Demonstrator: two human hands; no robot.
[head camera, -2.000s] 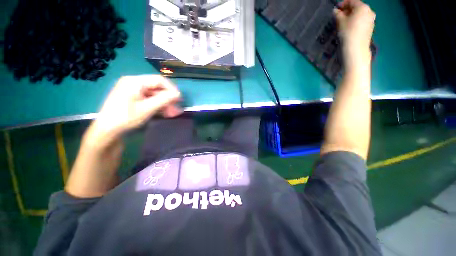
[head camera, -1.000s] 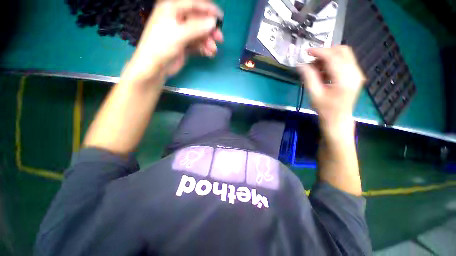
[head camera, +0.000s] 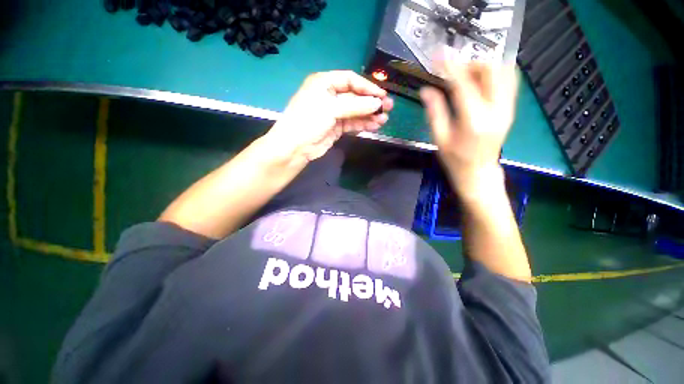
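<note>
My left hand (head camera: 330, 111) is in front of the fixture's left front corner. Its thumb and fingertips are closed on a small black part (head camera: 379, 107), mostly hidden by the fingers. My right hand (head camera: 477, 112) is blurred at the front of the bench-top fixture (head camera: 420, 34). Its thumb and fingers are apart, and no part shows in it. Dark metal arms meet on the fixture's silver top plate, which my right hand partly covers. An orange-red light (head camera: 379, 75) glows on the fixture's front corner.
A heap of black parts (head camera: 225, 19) lies on the teal bench (head camera: 150, 64) at the back left. A black slotted tray (head camera: 559, 67) with small glossy parts is right of the fixture. A blue crate (head camera: 427, 214) is below the bench edge.
My left hand has moved right and nearer, from beside the heap to before the fixture, with the black part. My right hand stays by the fixture's front. The view has shifted, showing more of the heap.
</note>
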